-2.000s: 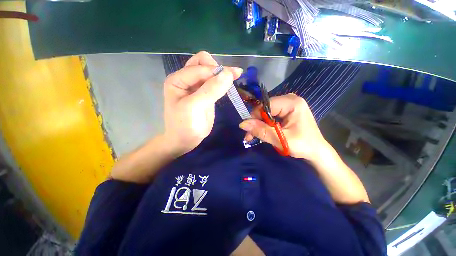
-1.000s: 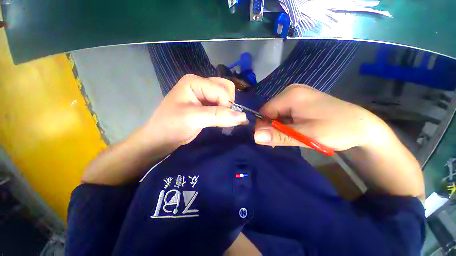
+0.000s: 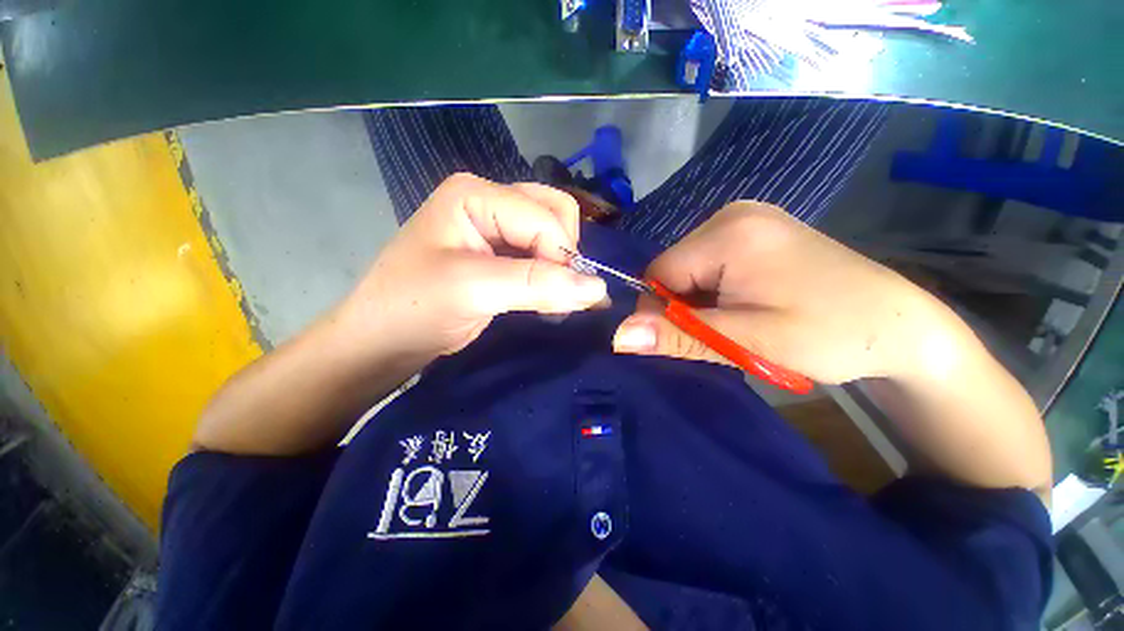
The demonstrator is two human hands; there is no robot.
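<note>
My left hand (image 3: pixel 487 265) pinches a small silvery-grey piece (image 3: pixel 582 263) between thumb and fingers, above my lap. Most of that piece is hidden in the pinch, so I cannot tell if it is the ribbon cable's end or its connector. My right hand (image 3: pixel 764 290) holds small scissors with red-orange handles (image 3: pixel 727 345). The thin silvery blades point left, with their tips at the piece by my left fingertips. I cannot tell whether the blades are apart.
The green bench top (image 3: pixel 370 49) crosses the upper part of the view. A pile of whitish ribbon cables (image 3: pixel 777 43) lies on it, with blue connectors (image 3: pixel 696 62) near the bench edge. Below are my striped trouser legs (image 3: pixel 770 160), a yellow panel (image 3: pixel 111 284) and a blue frame (image 3: pixel 986 166).
Since the first frame, the hands have come together lower down, the long ribbon strip has gone out of sight, and the scissors have swung to point left. Over the last second the hands barely move.
</note>
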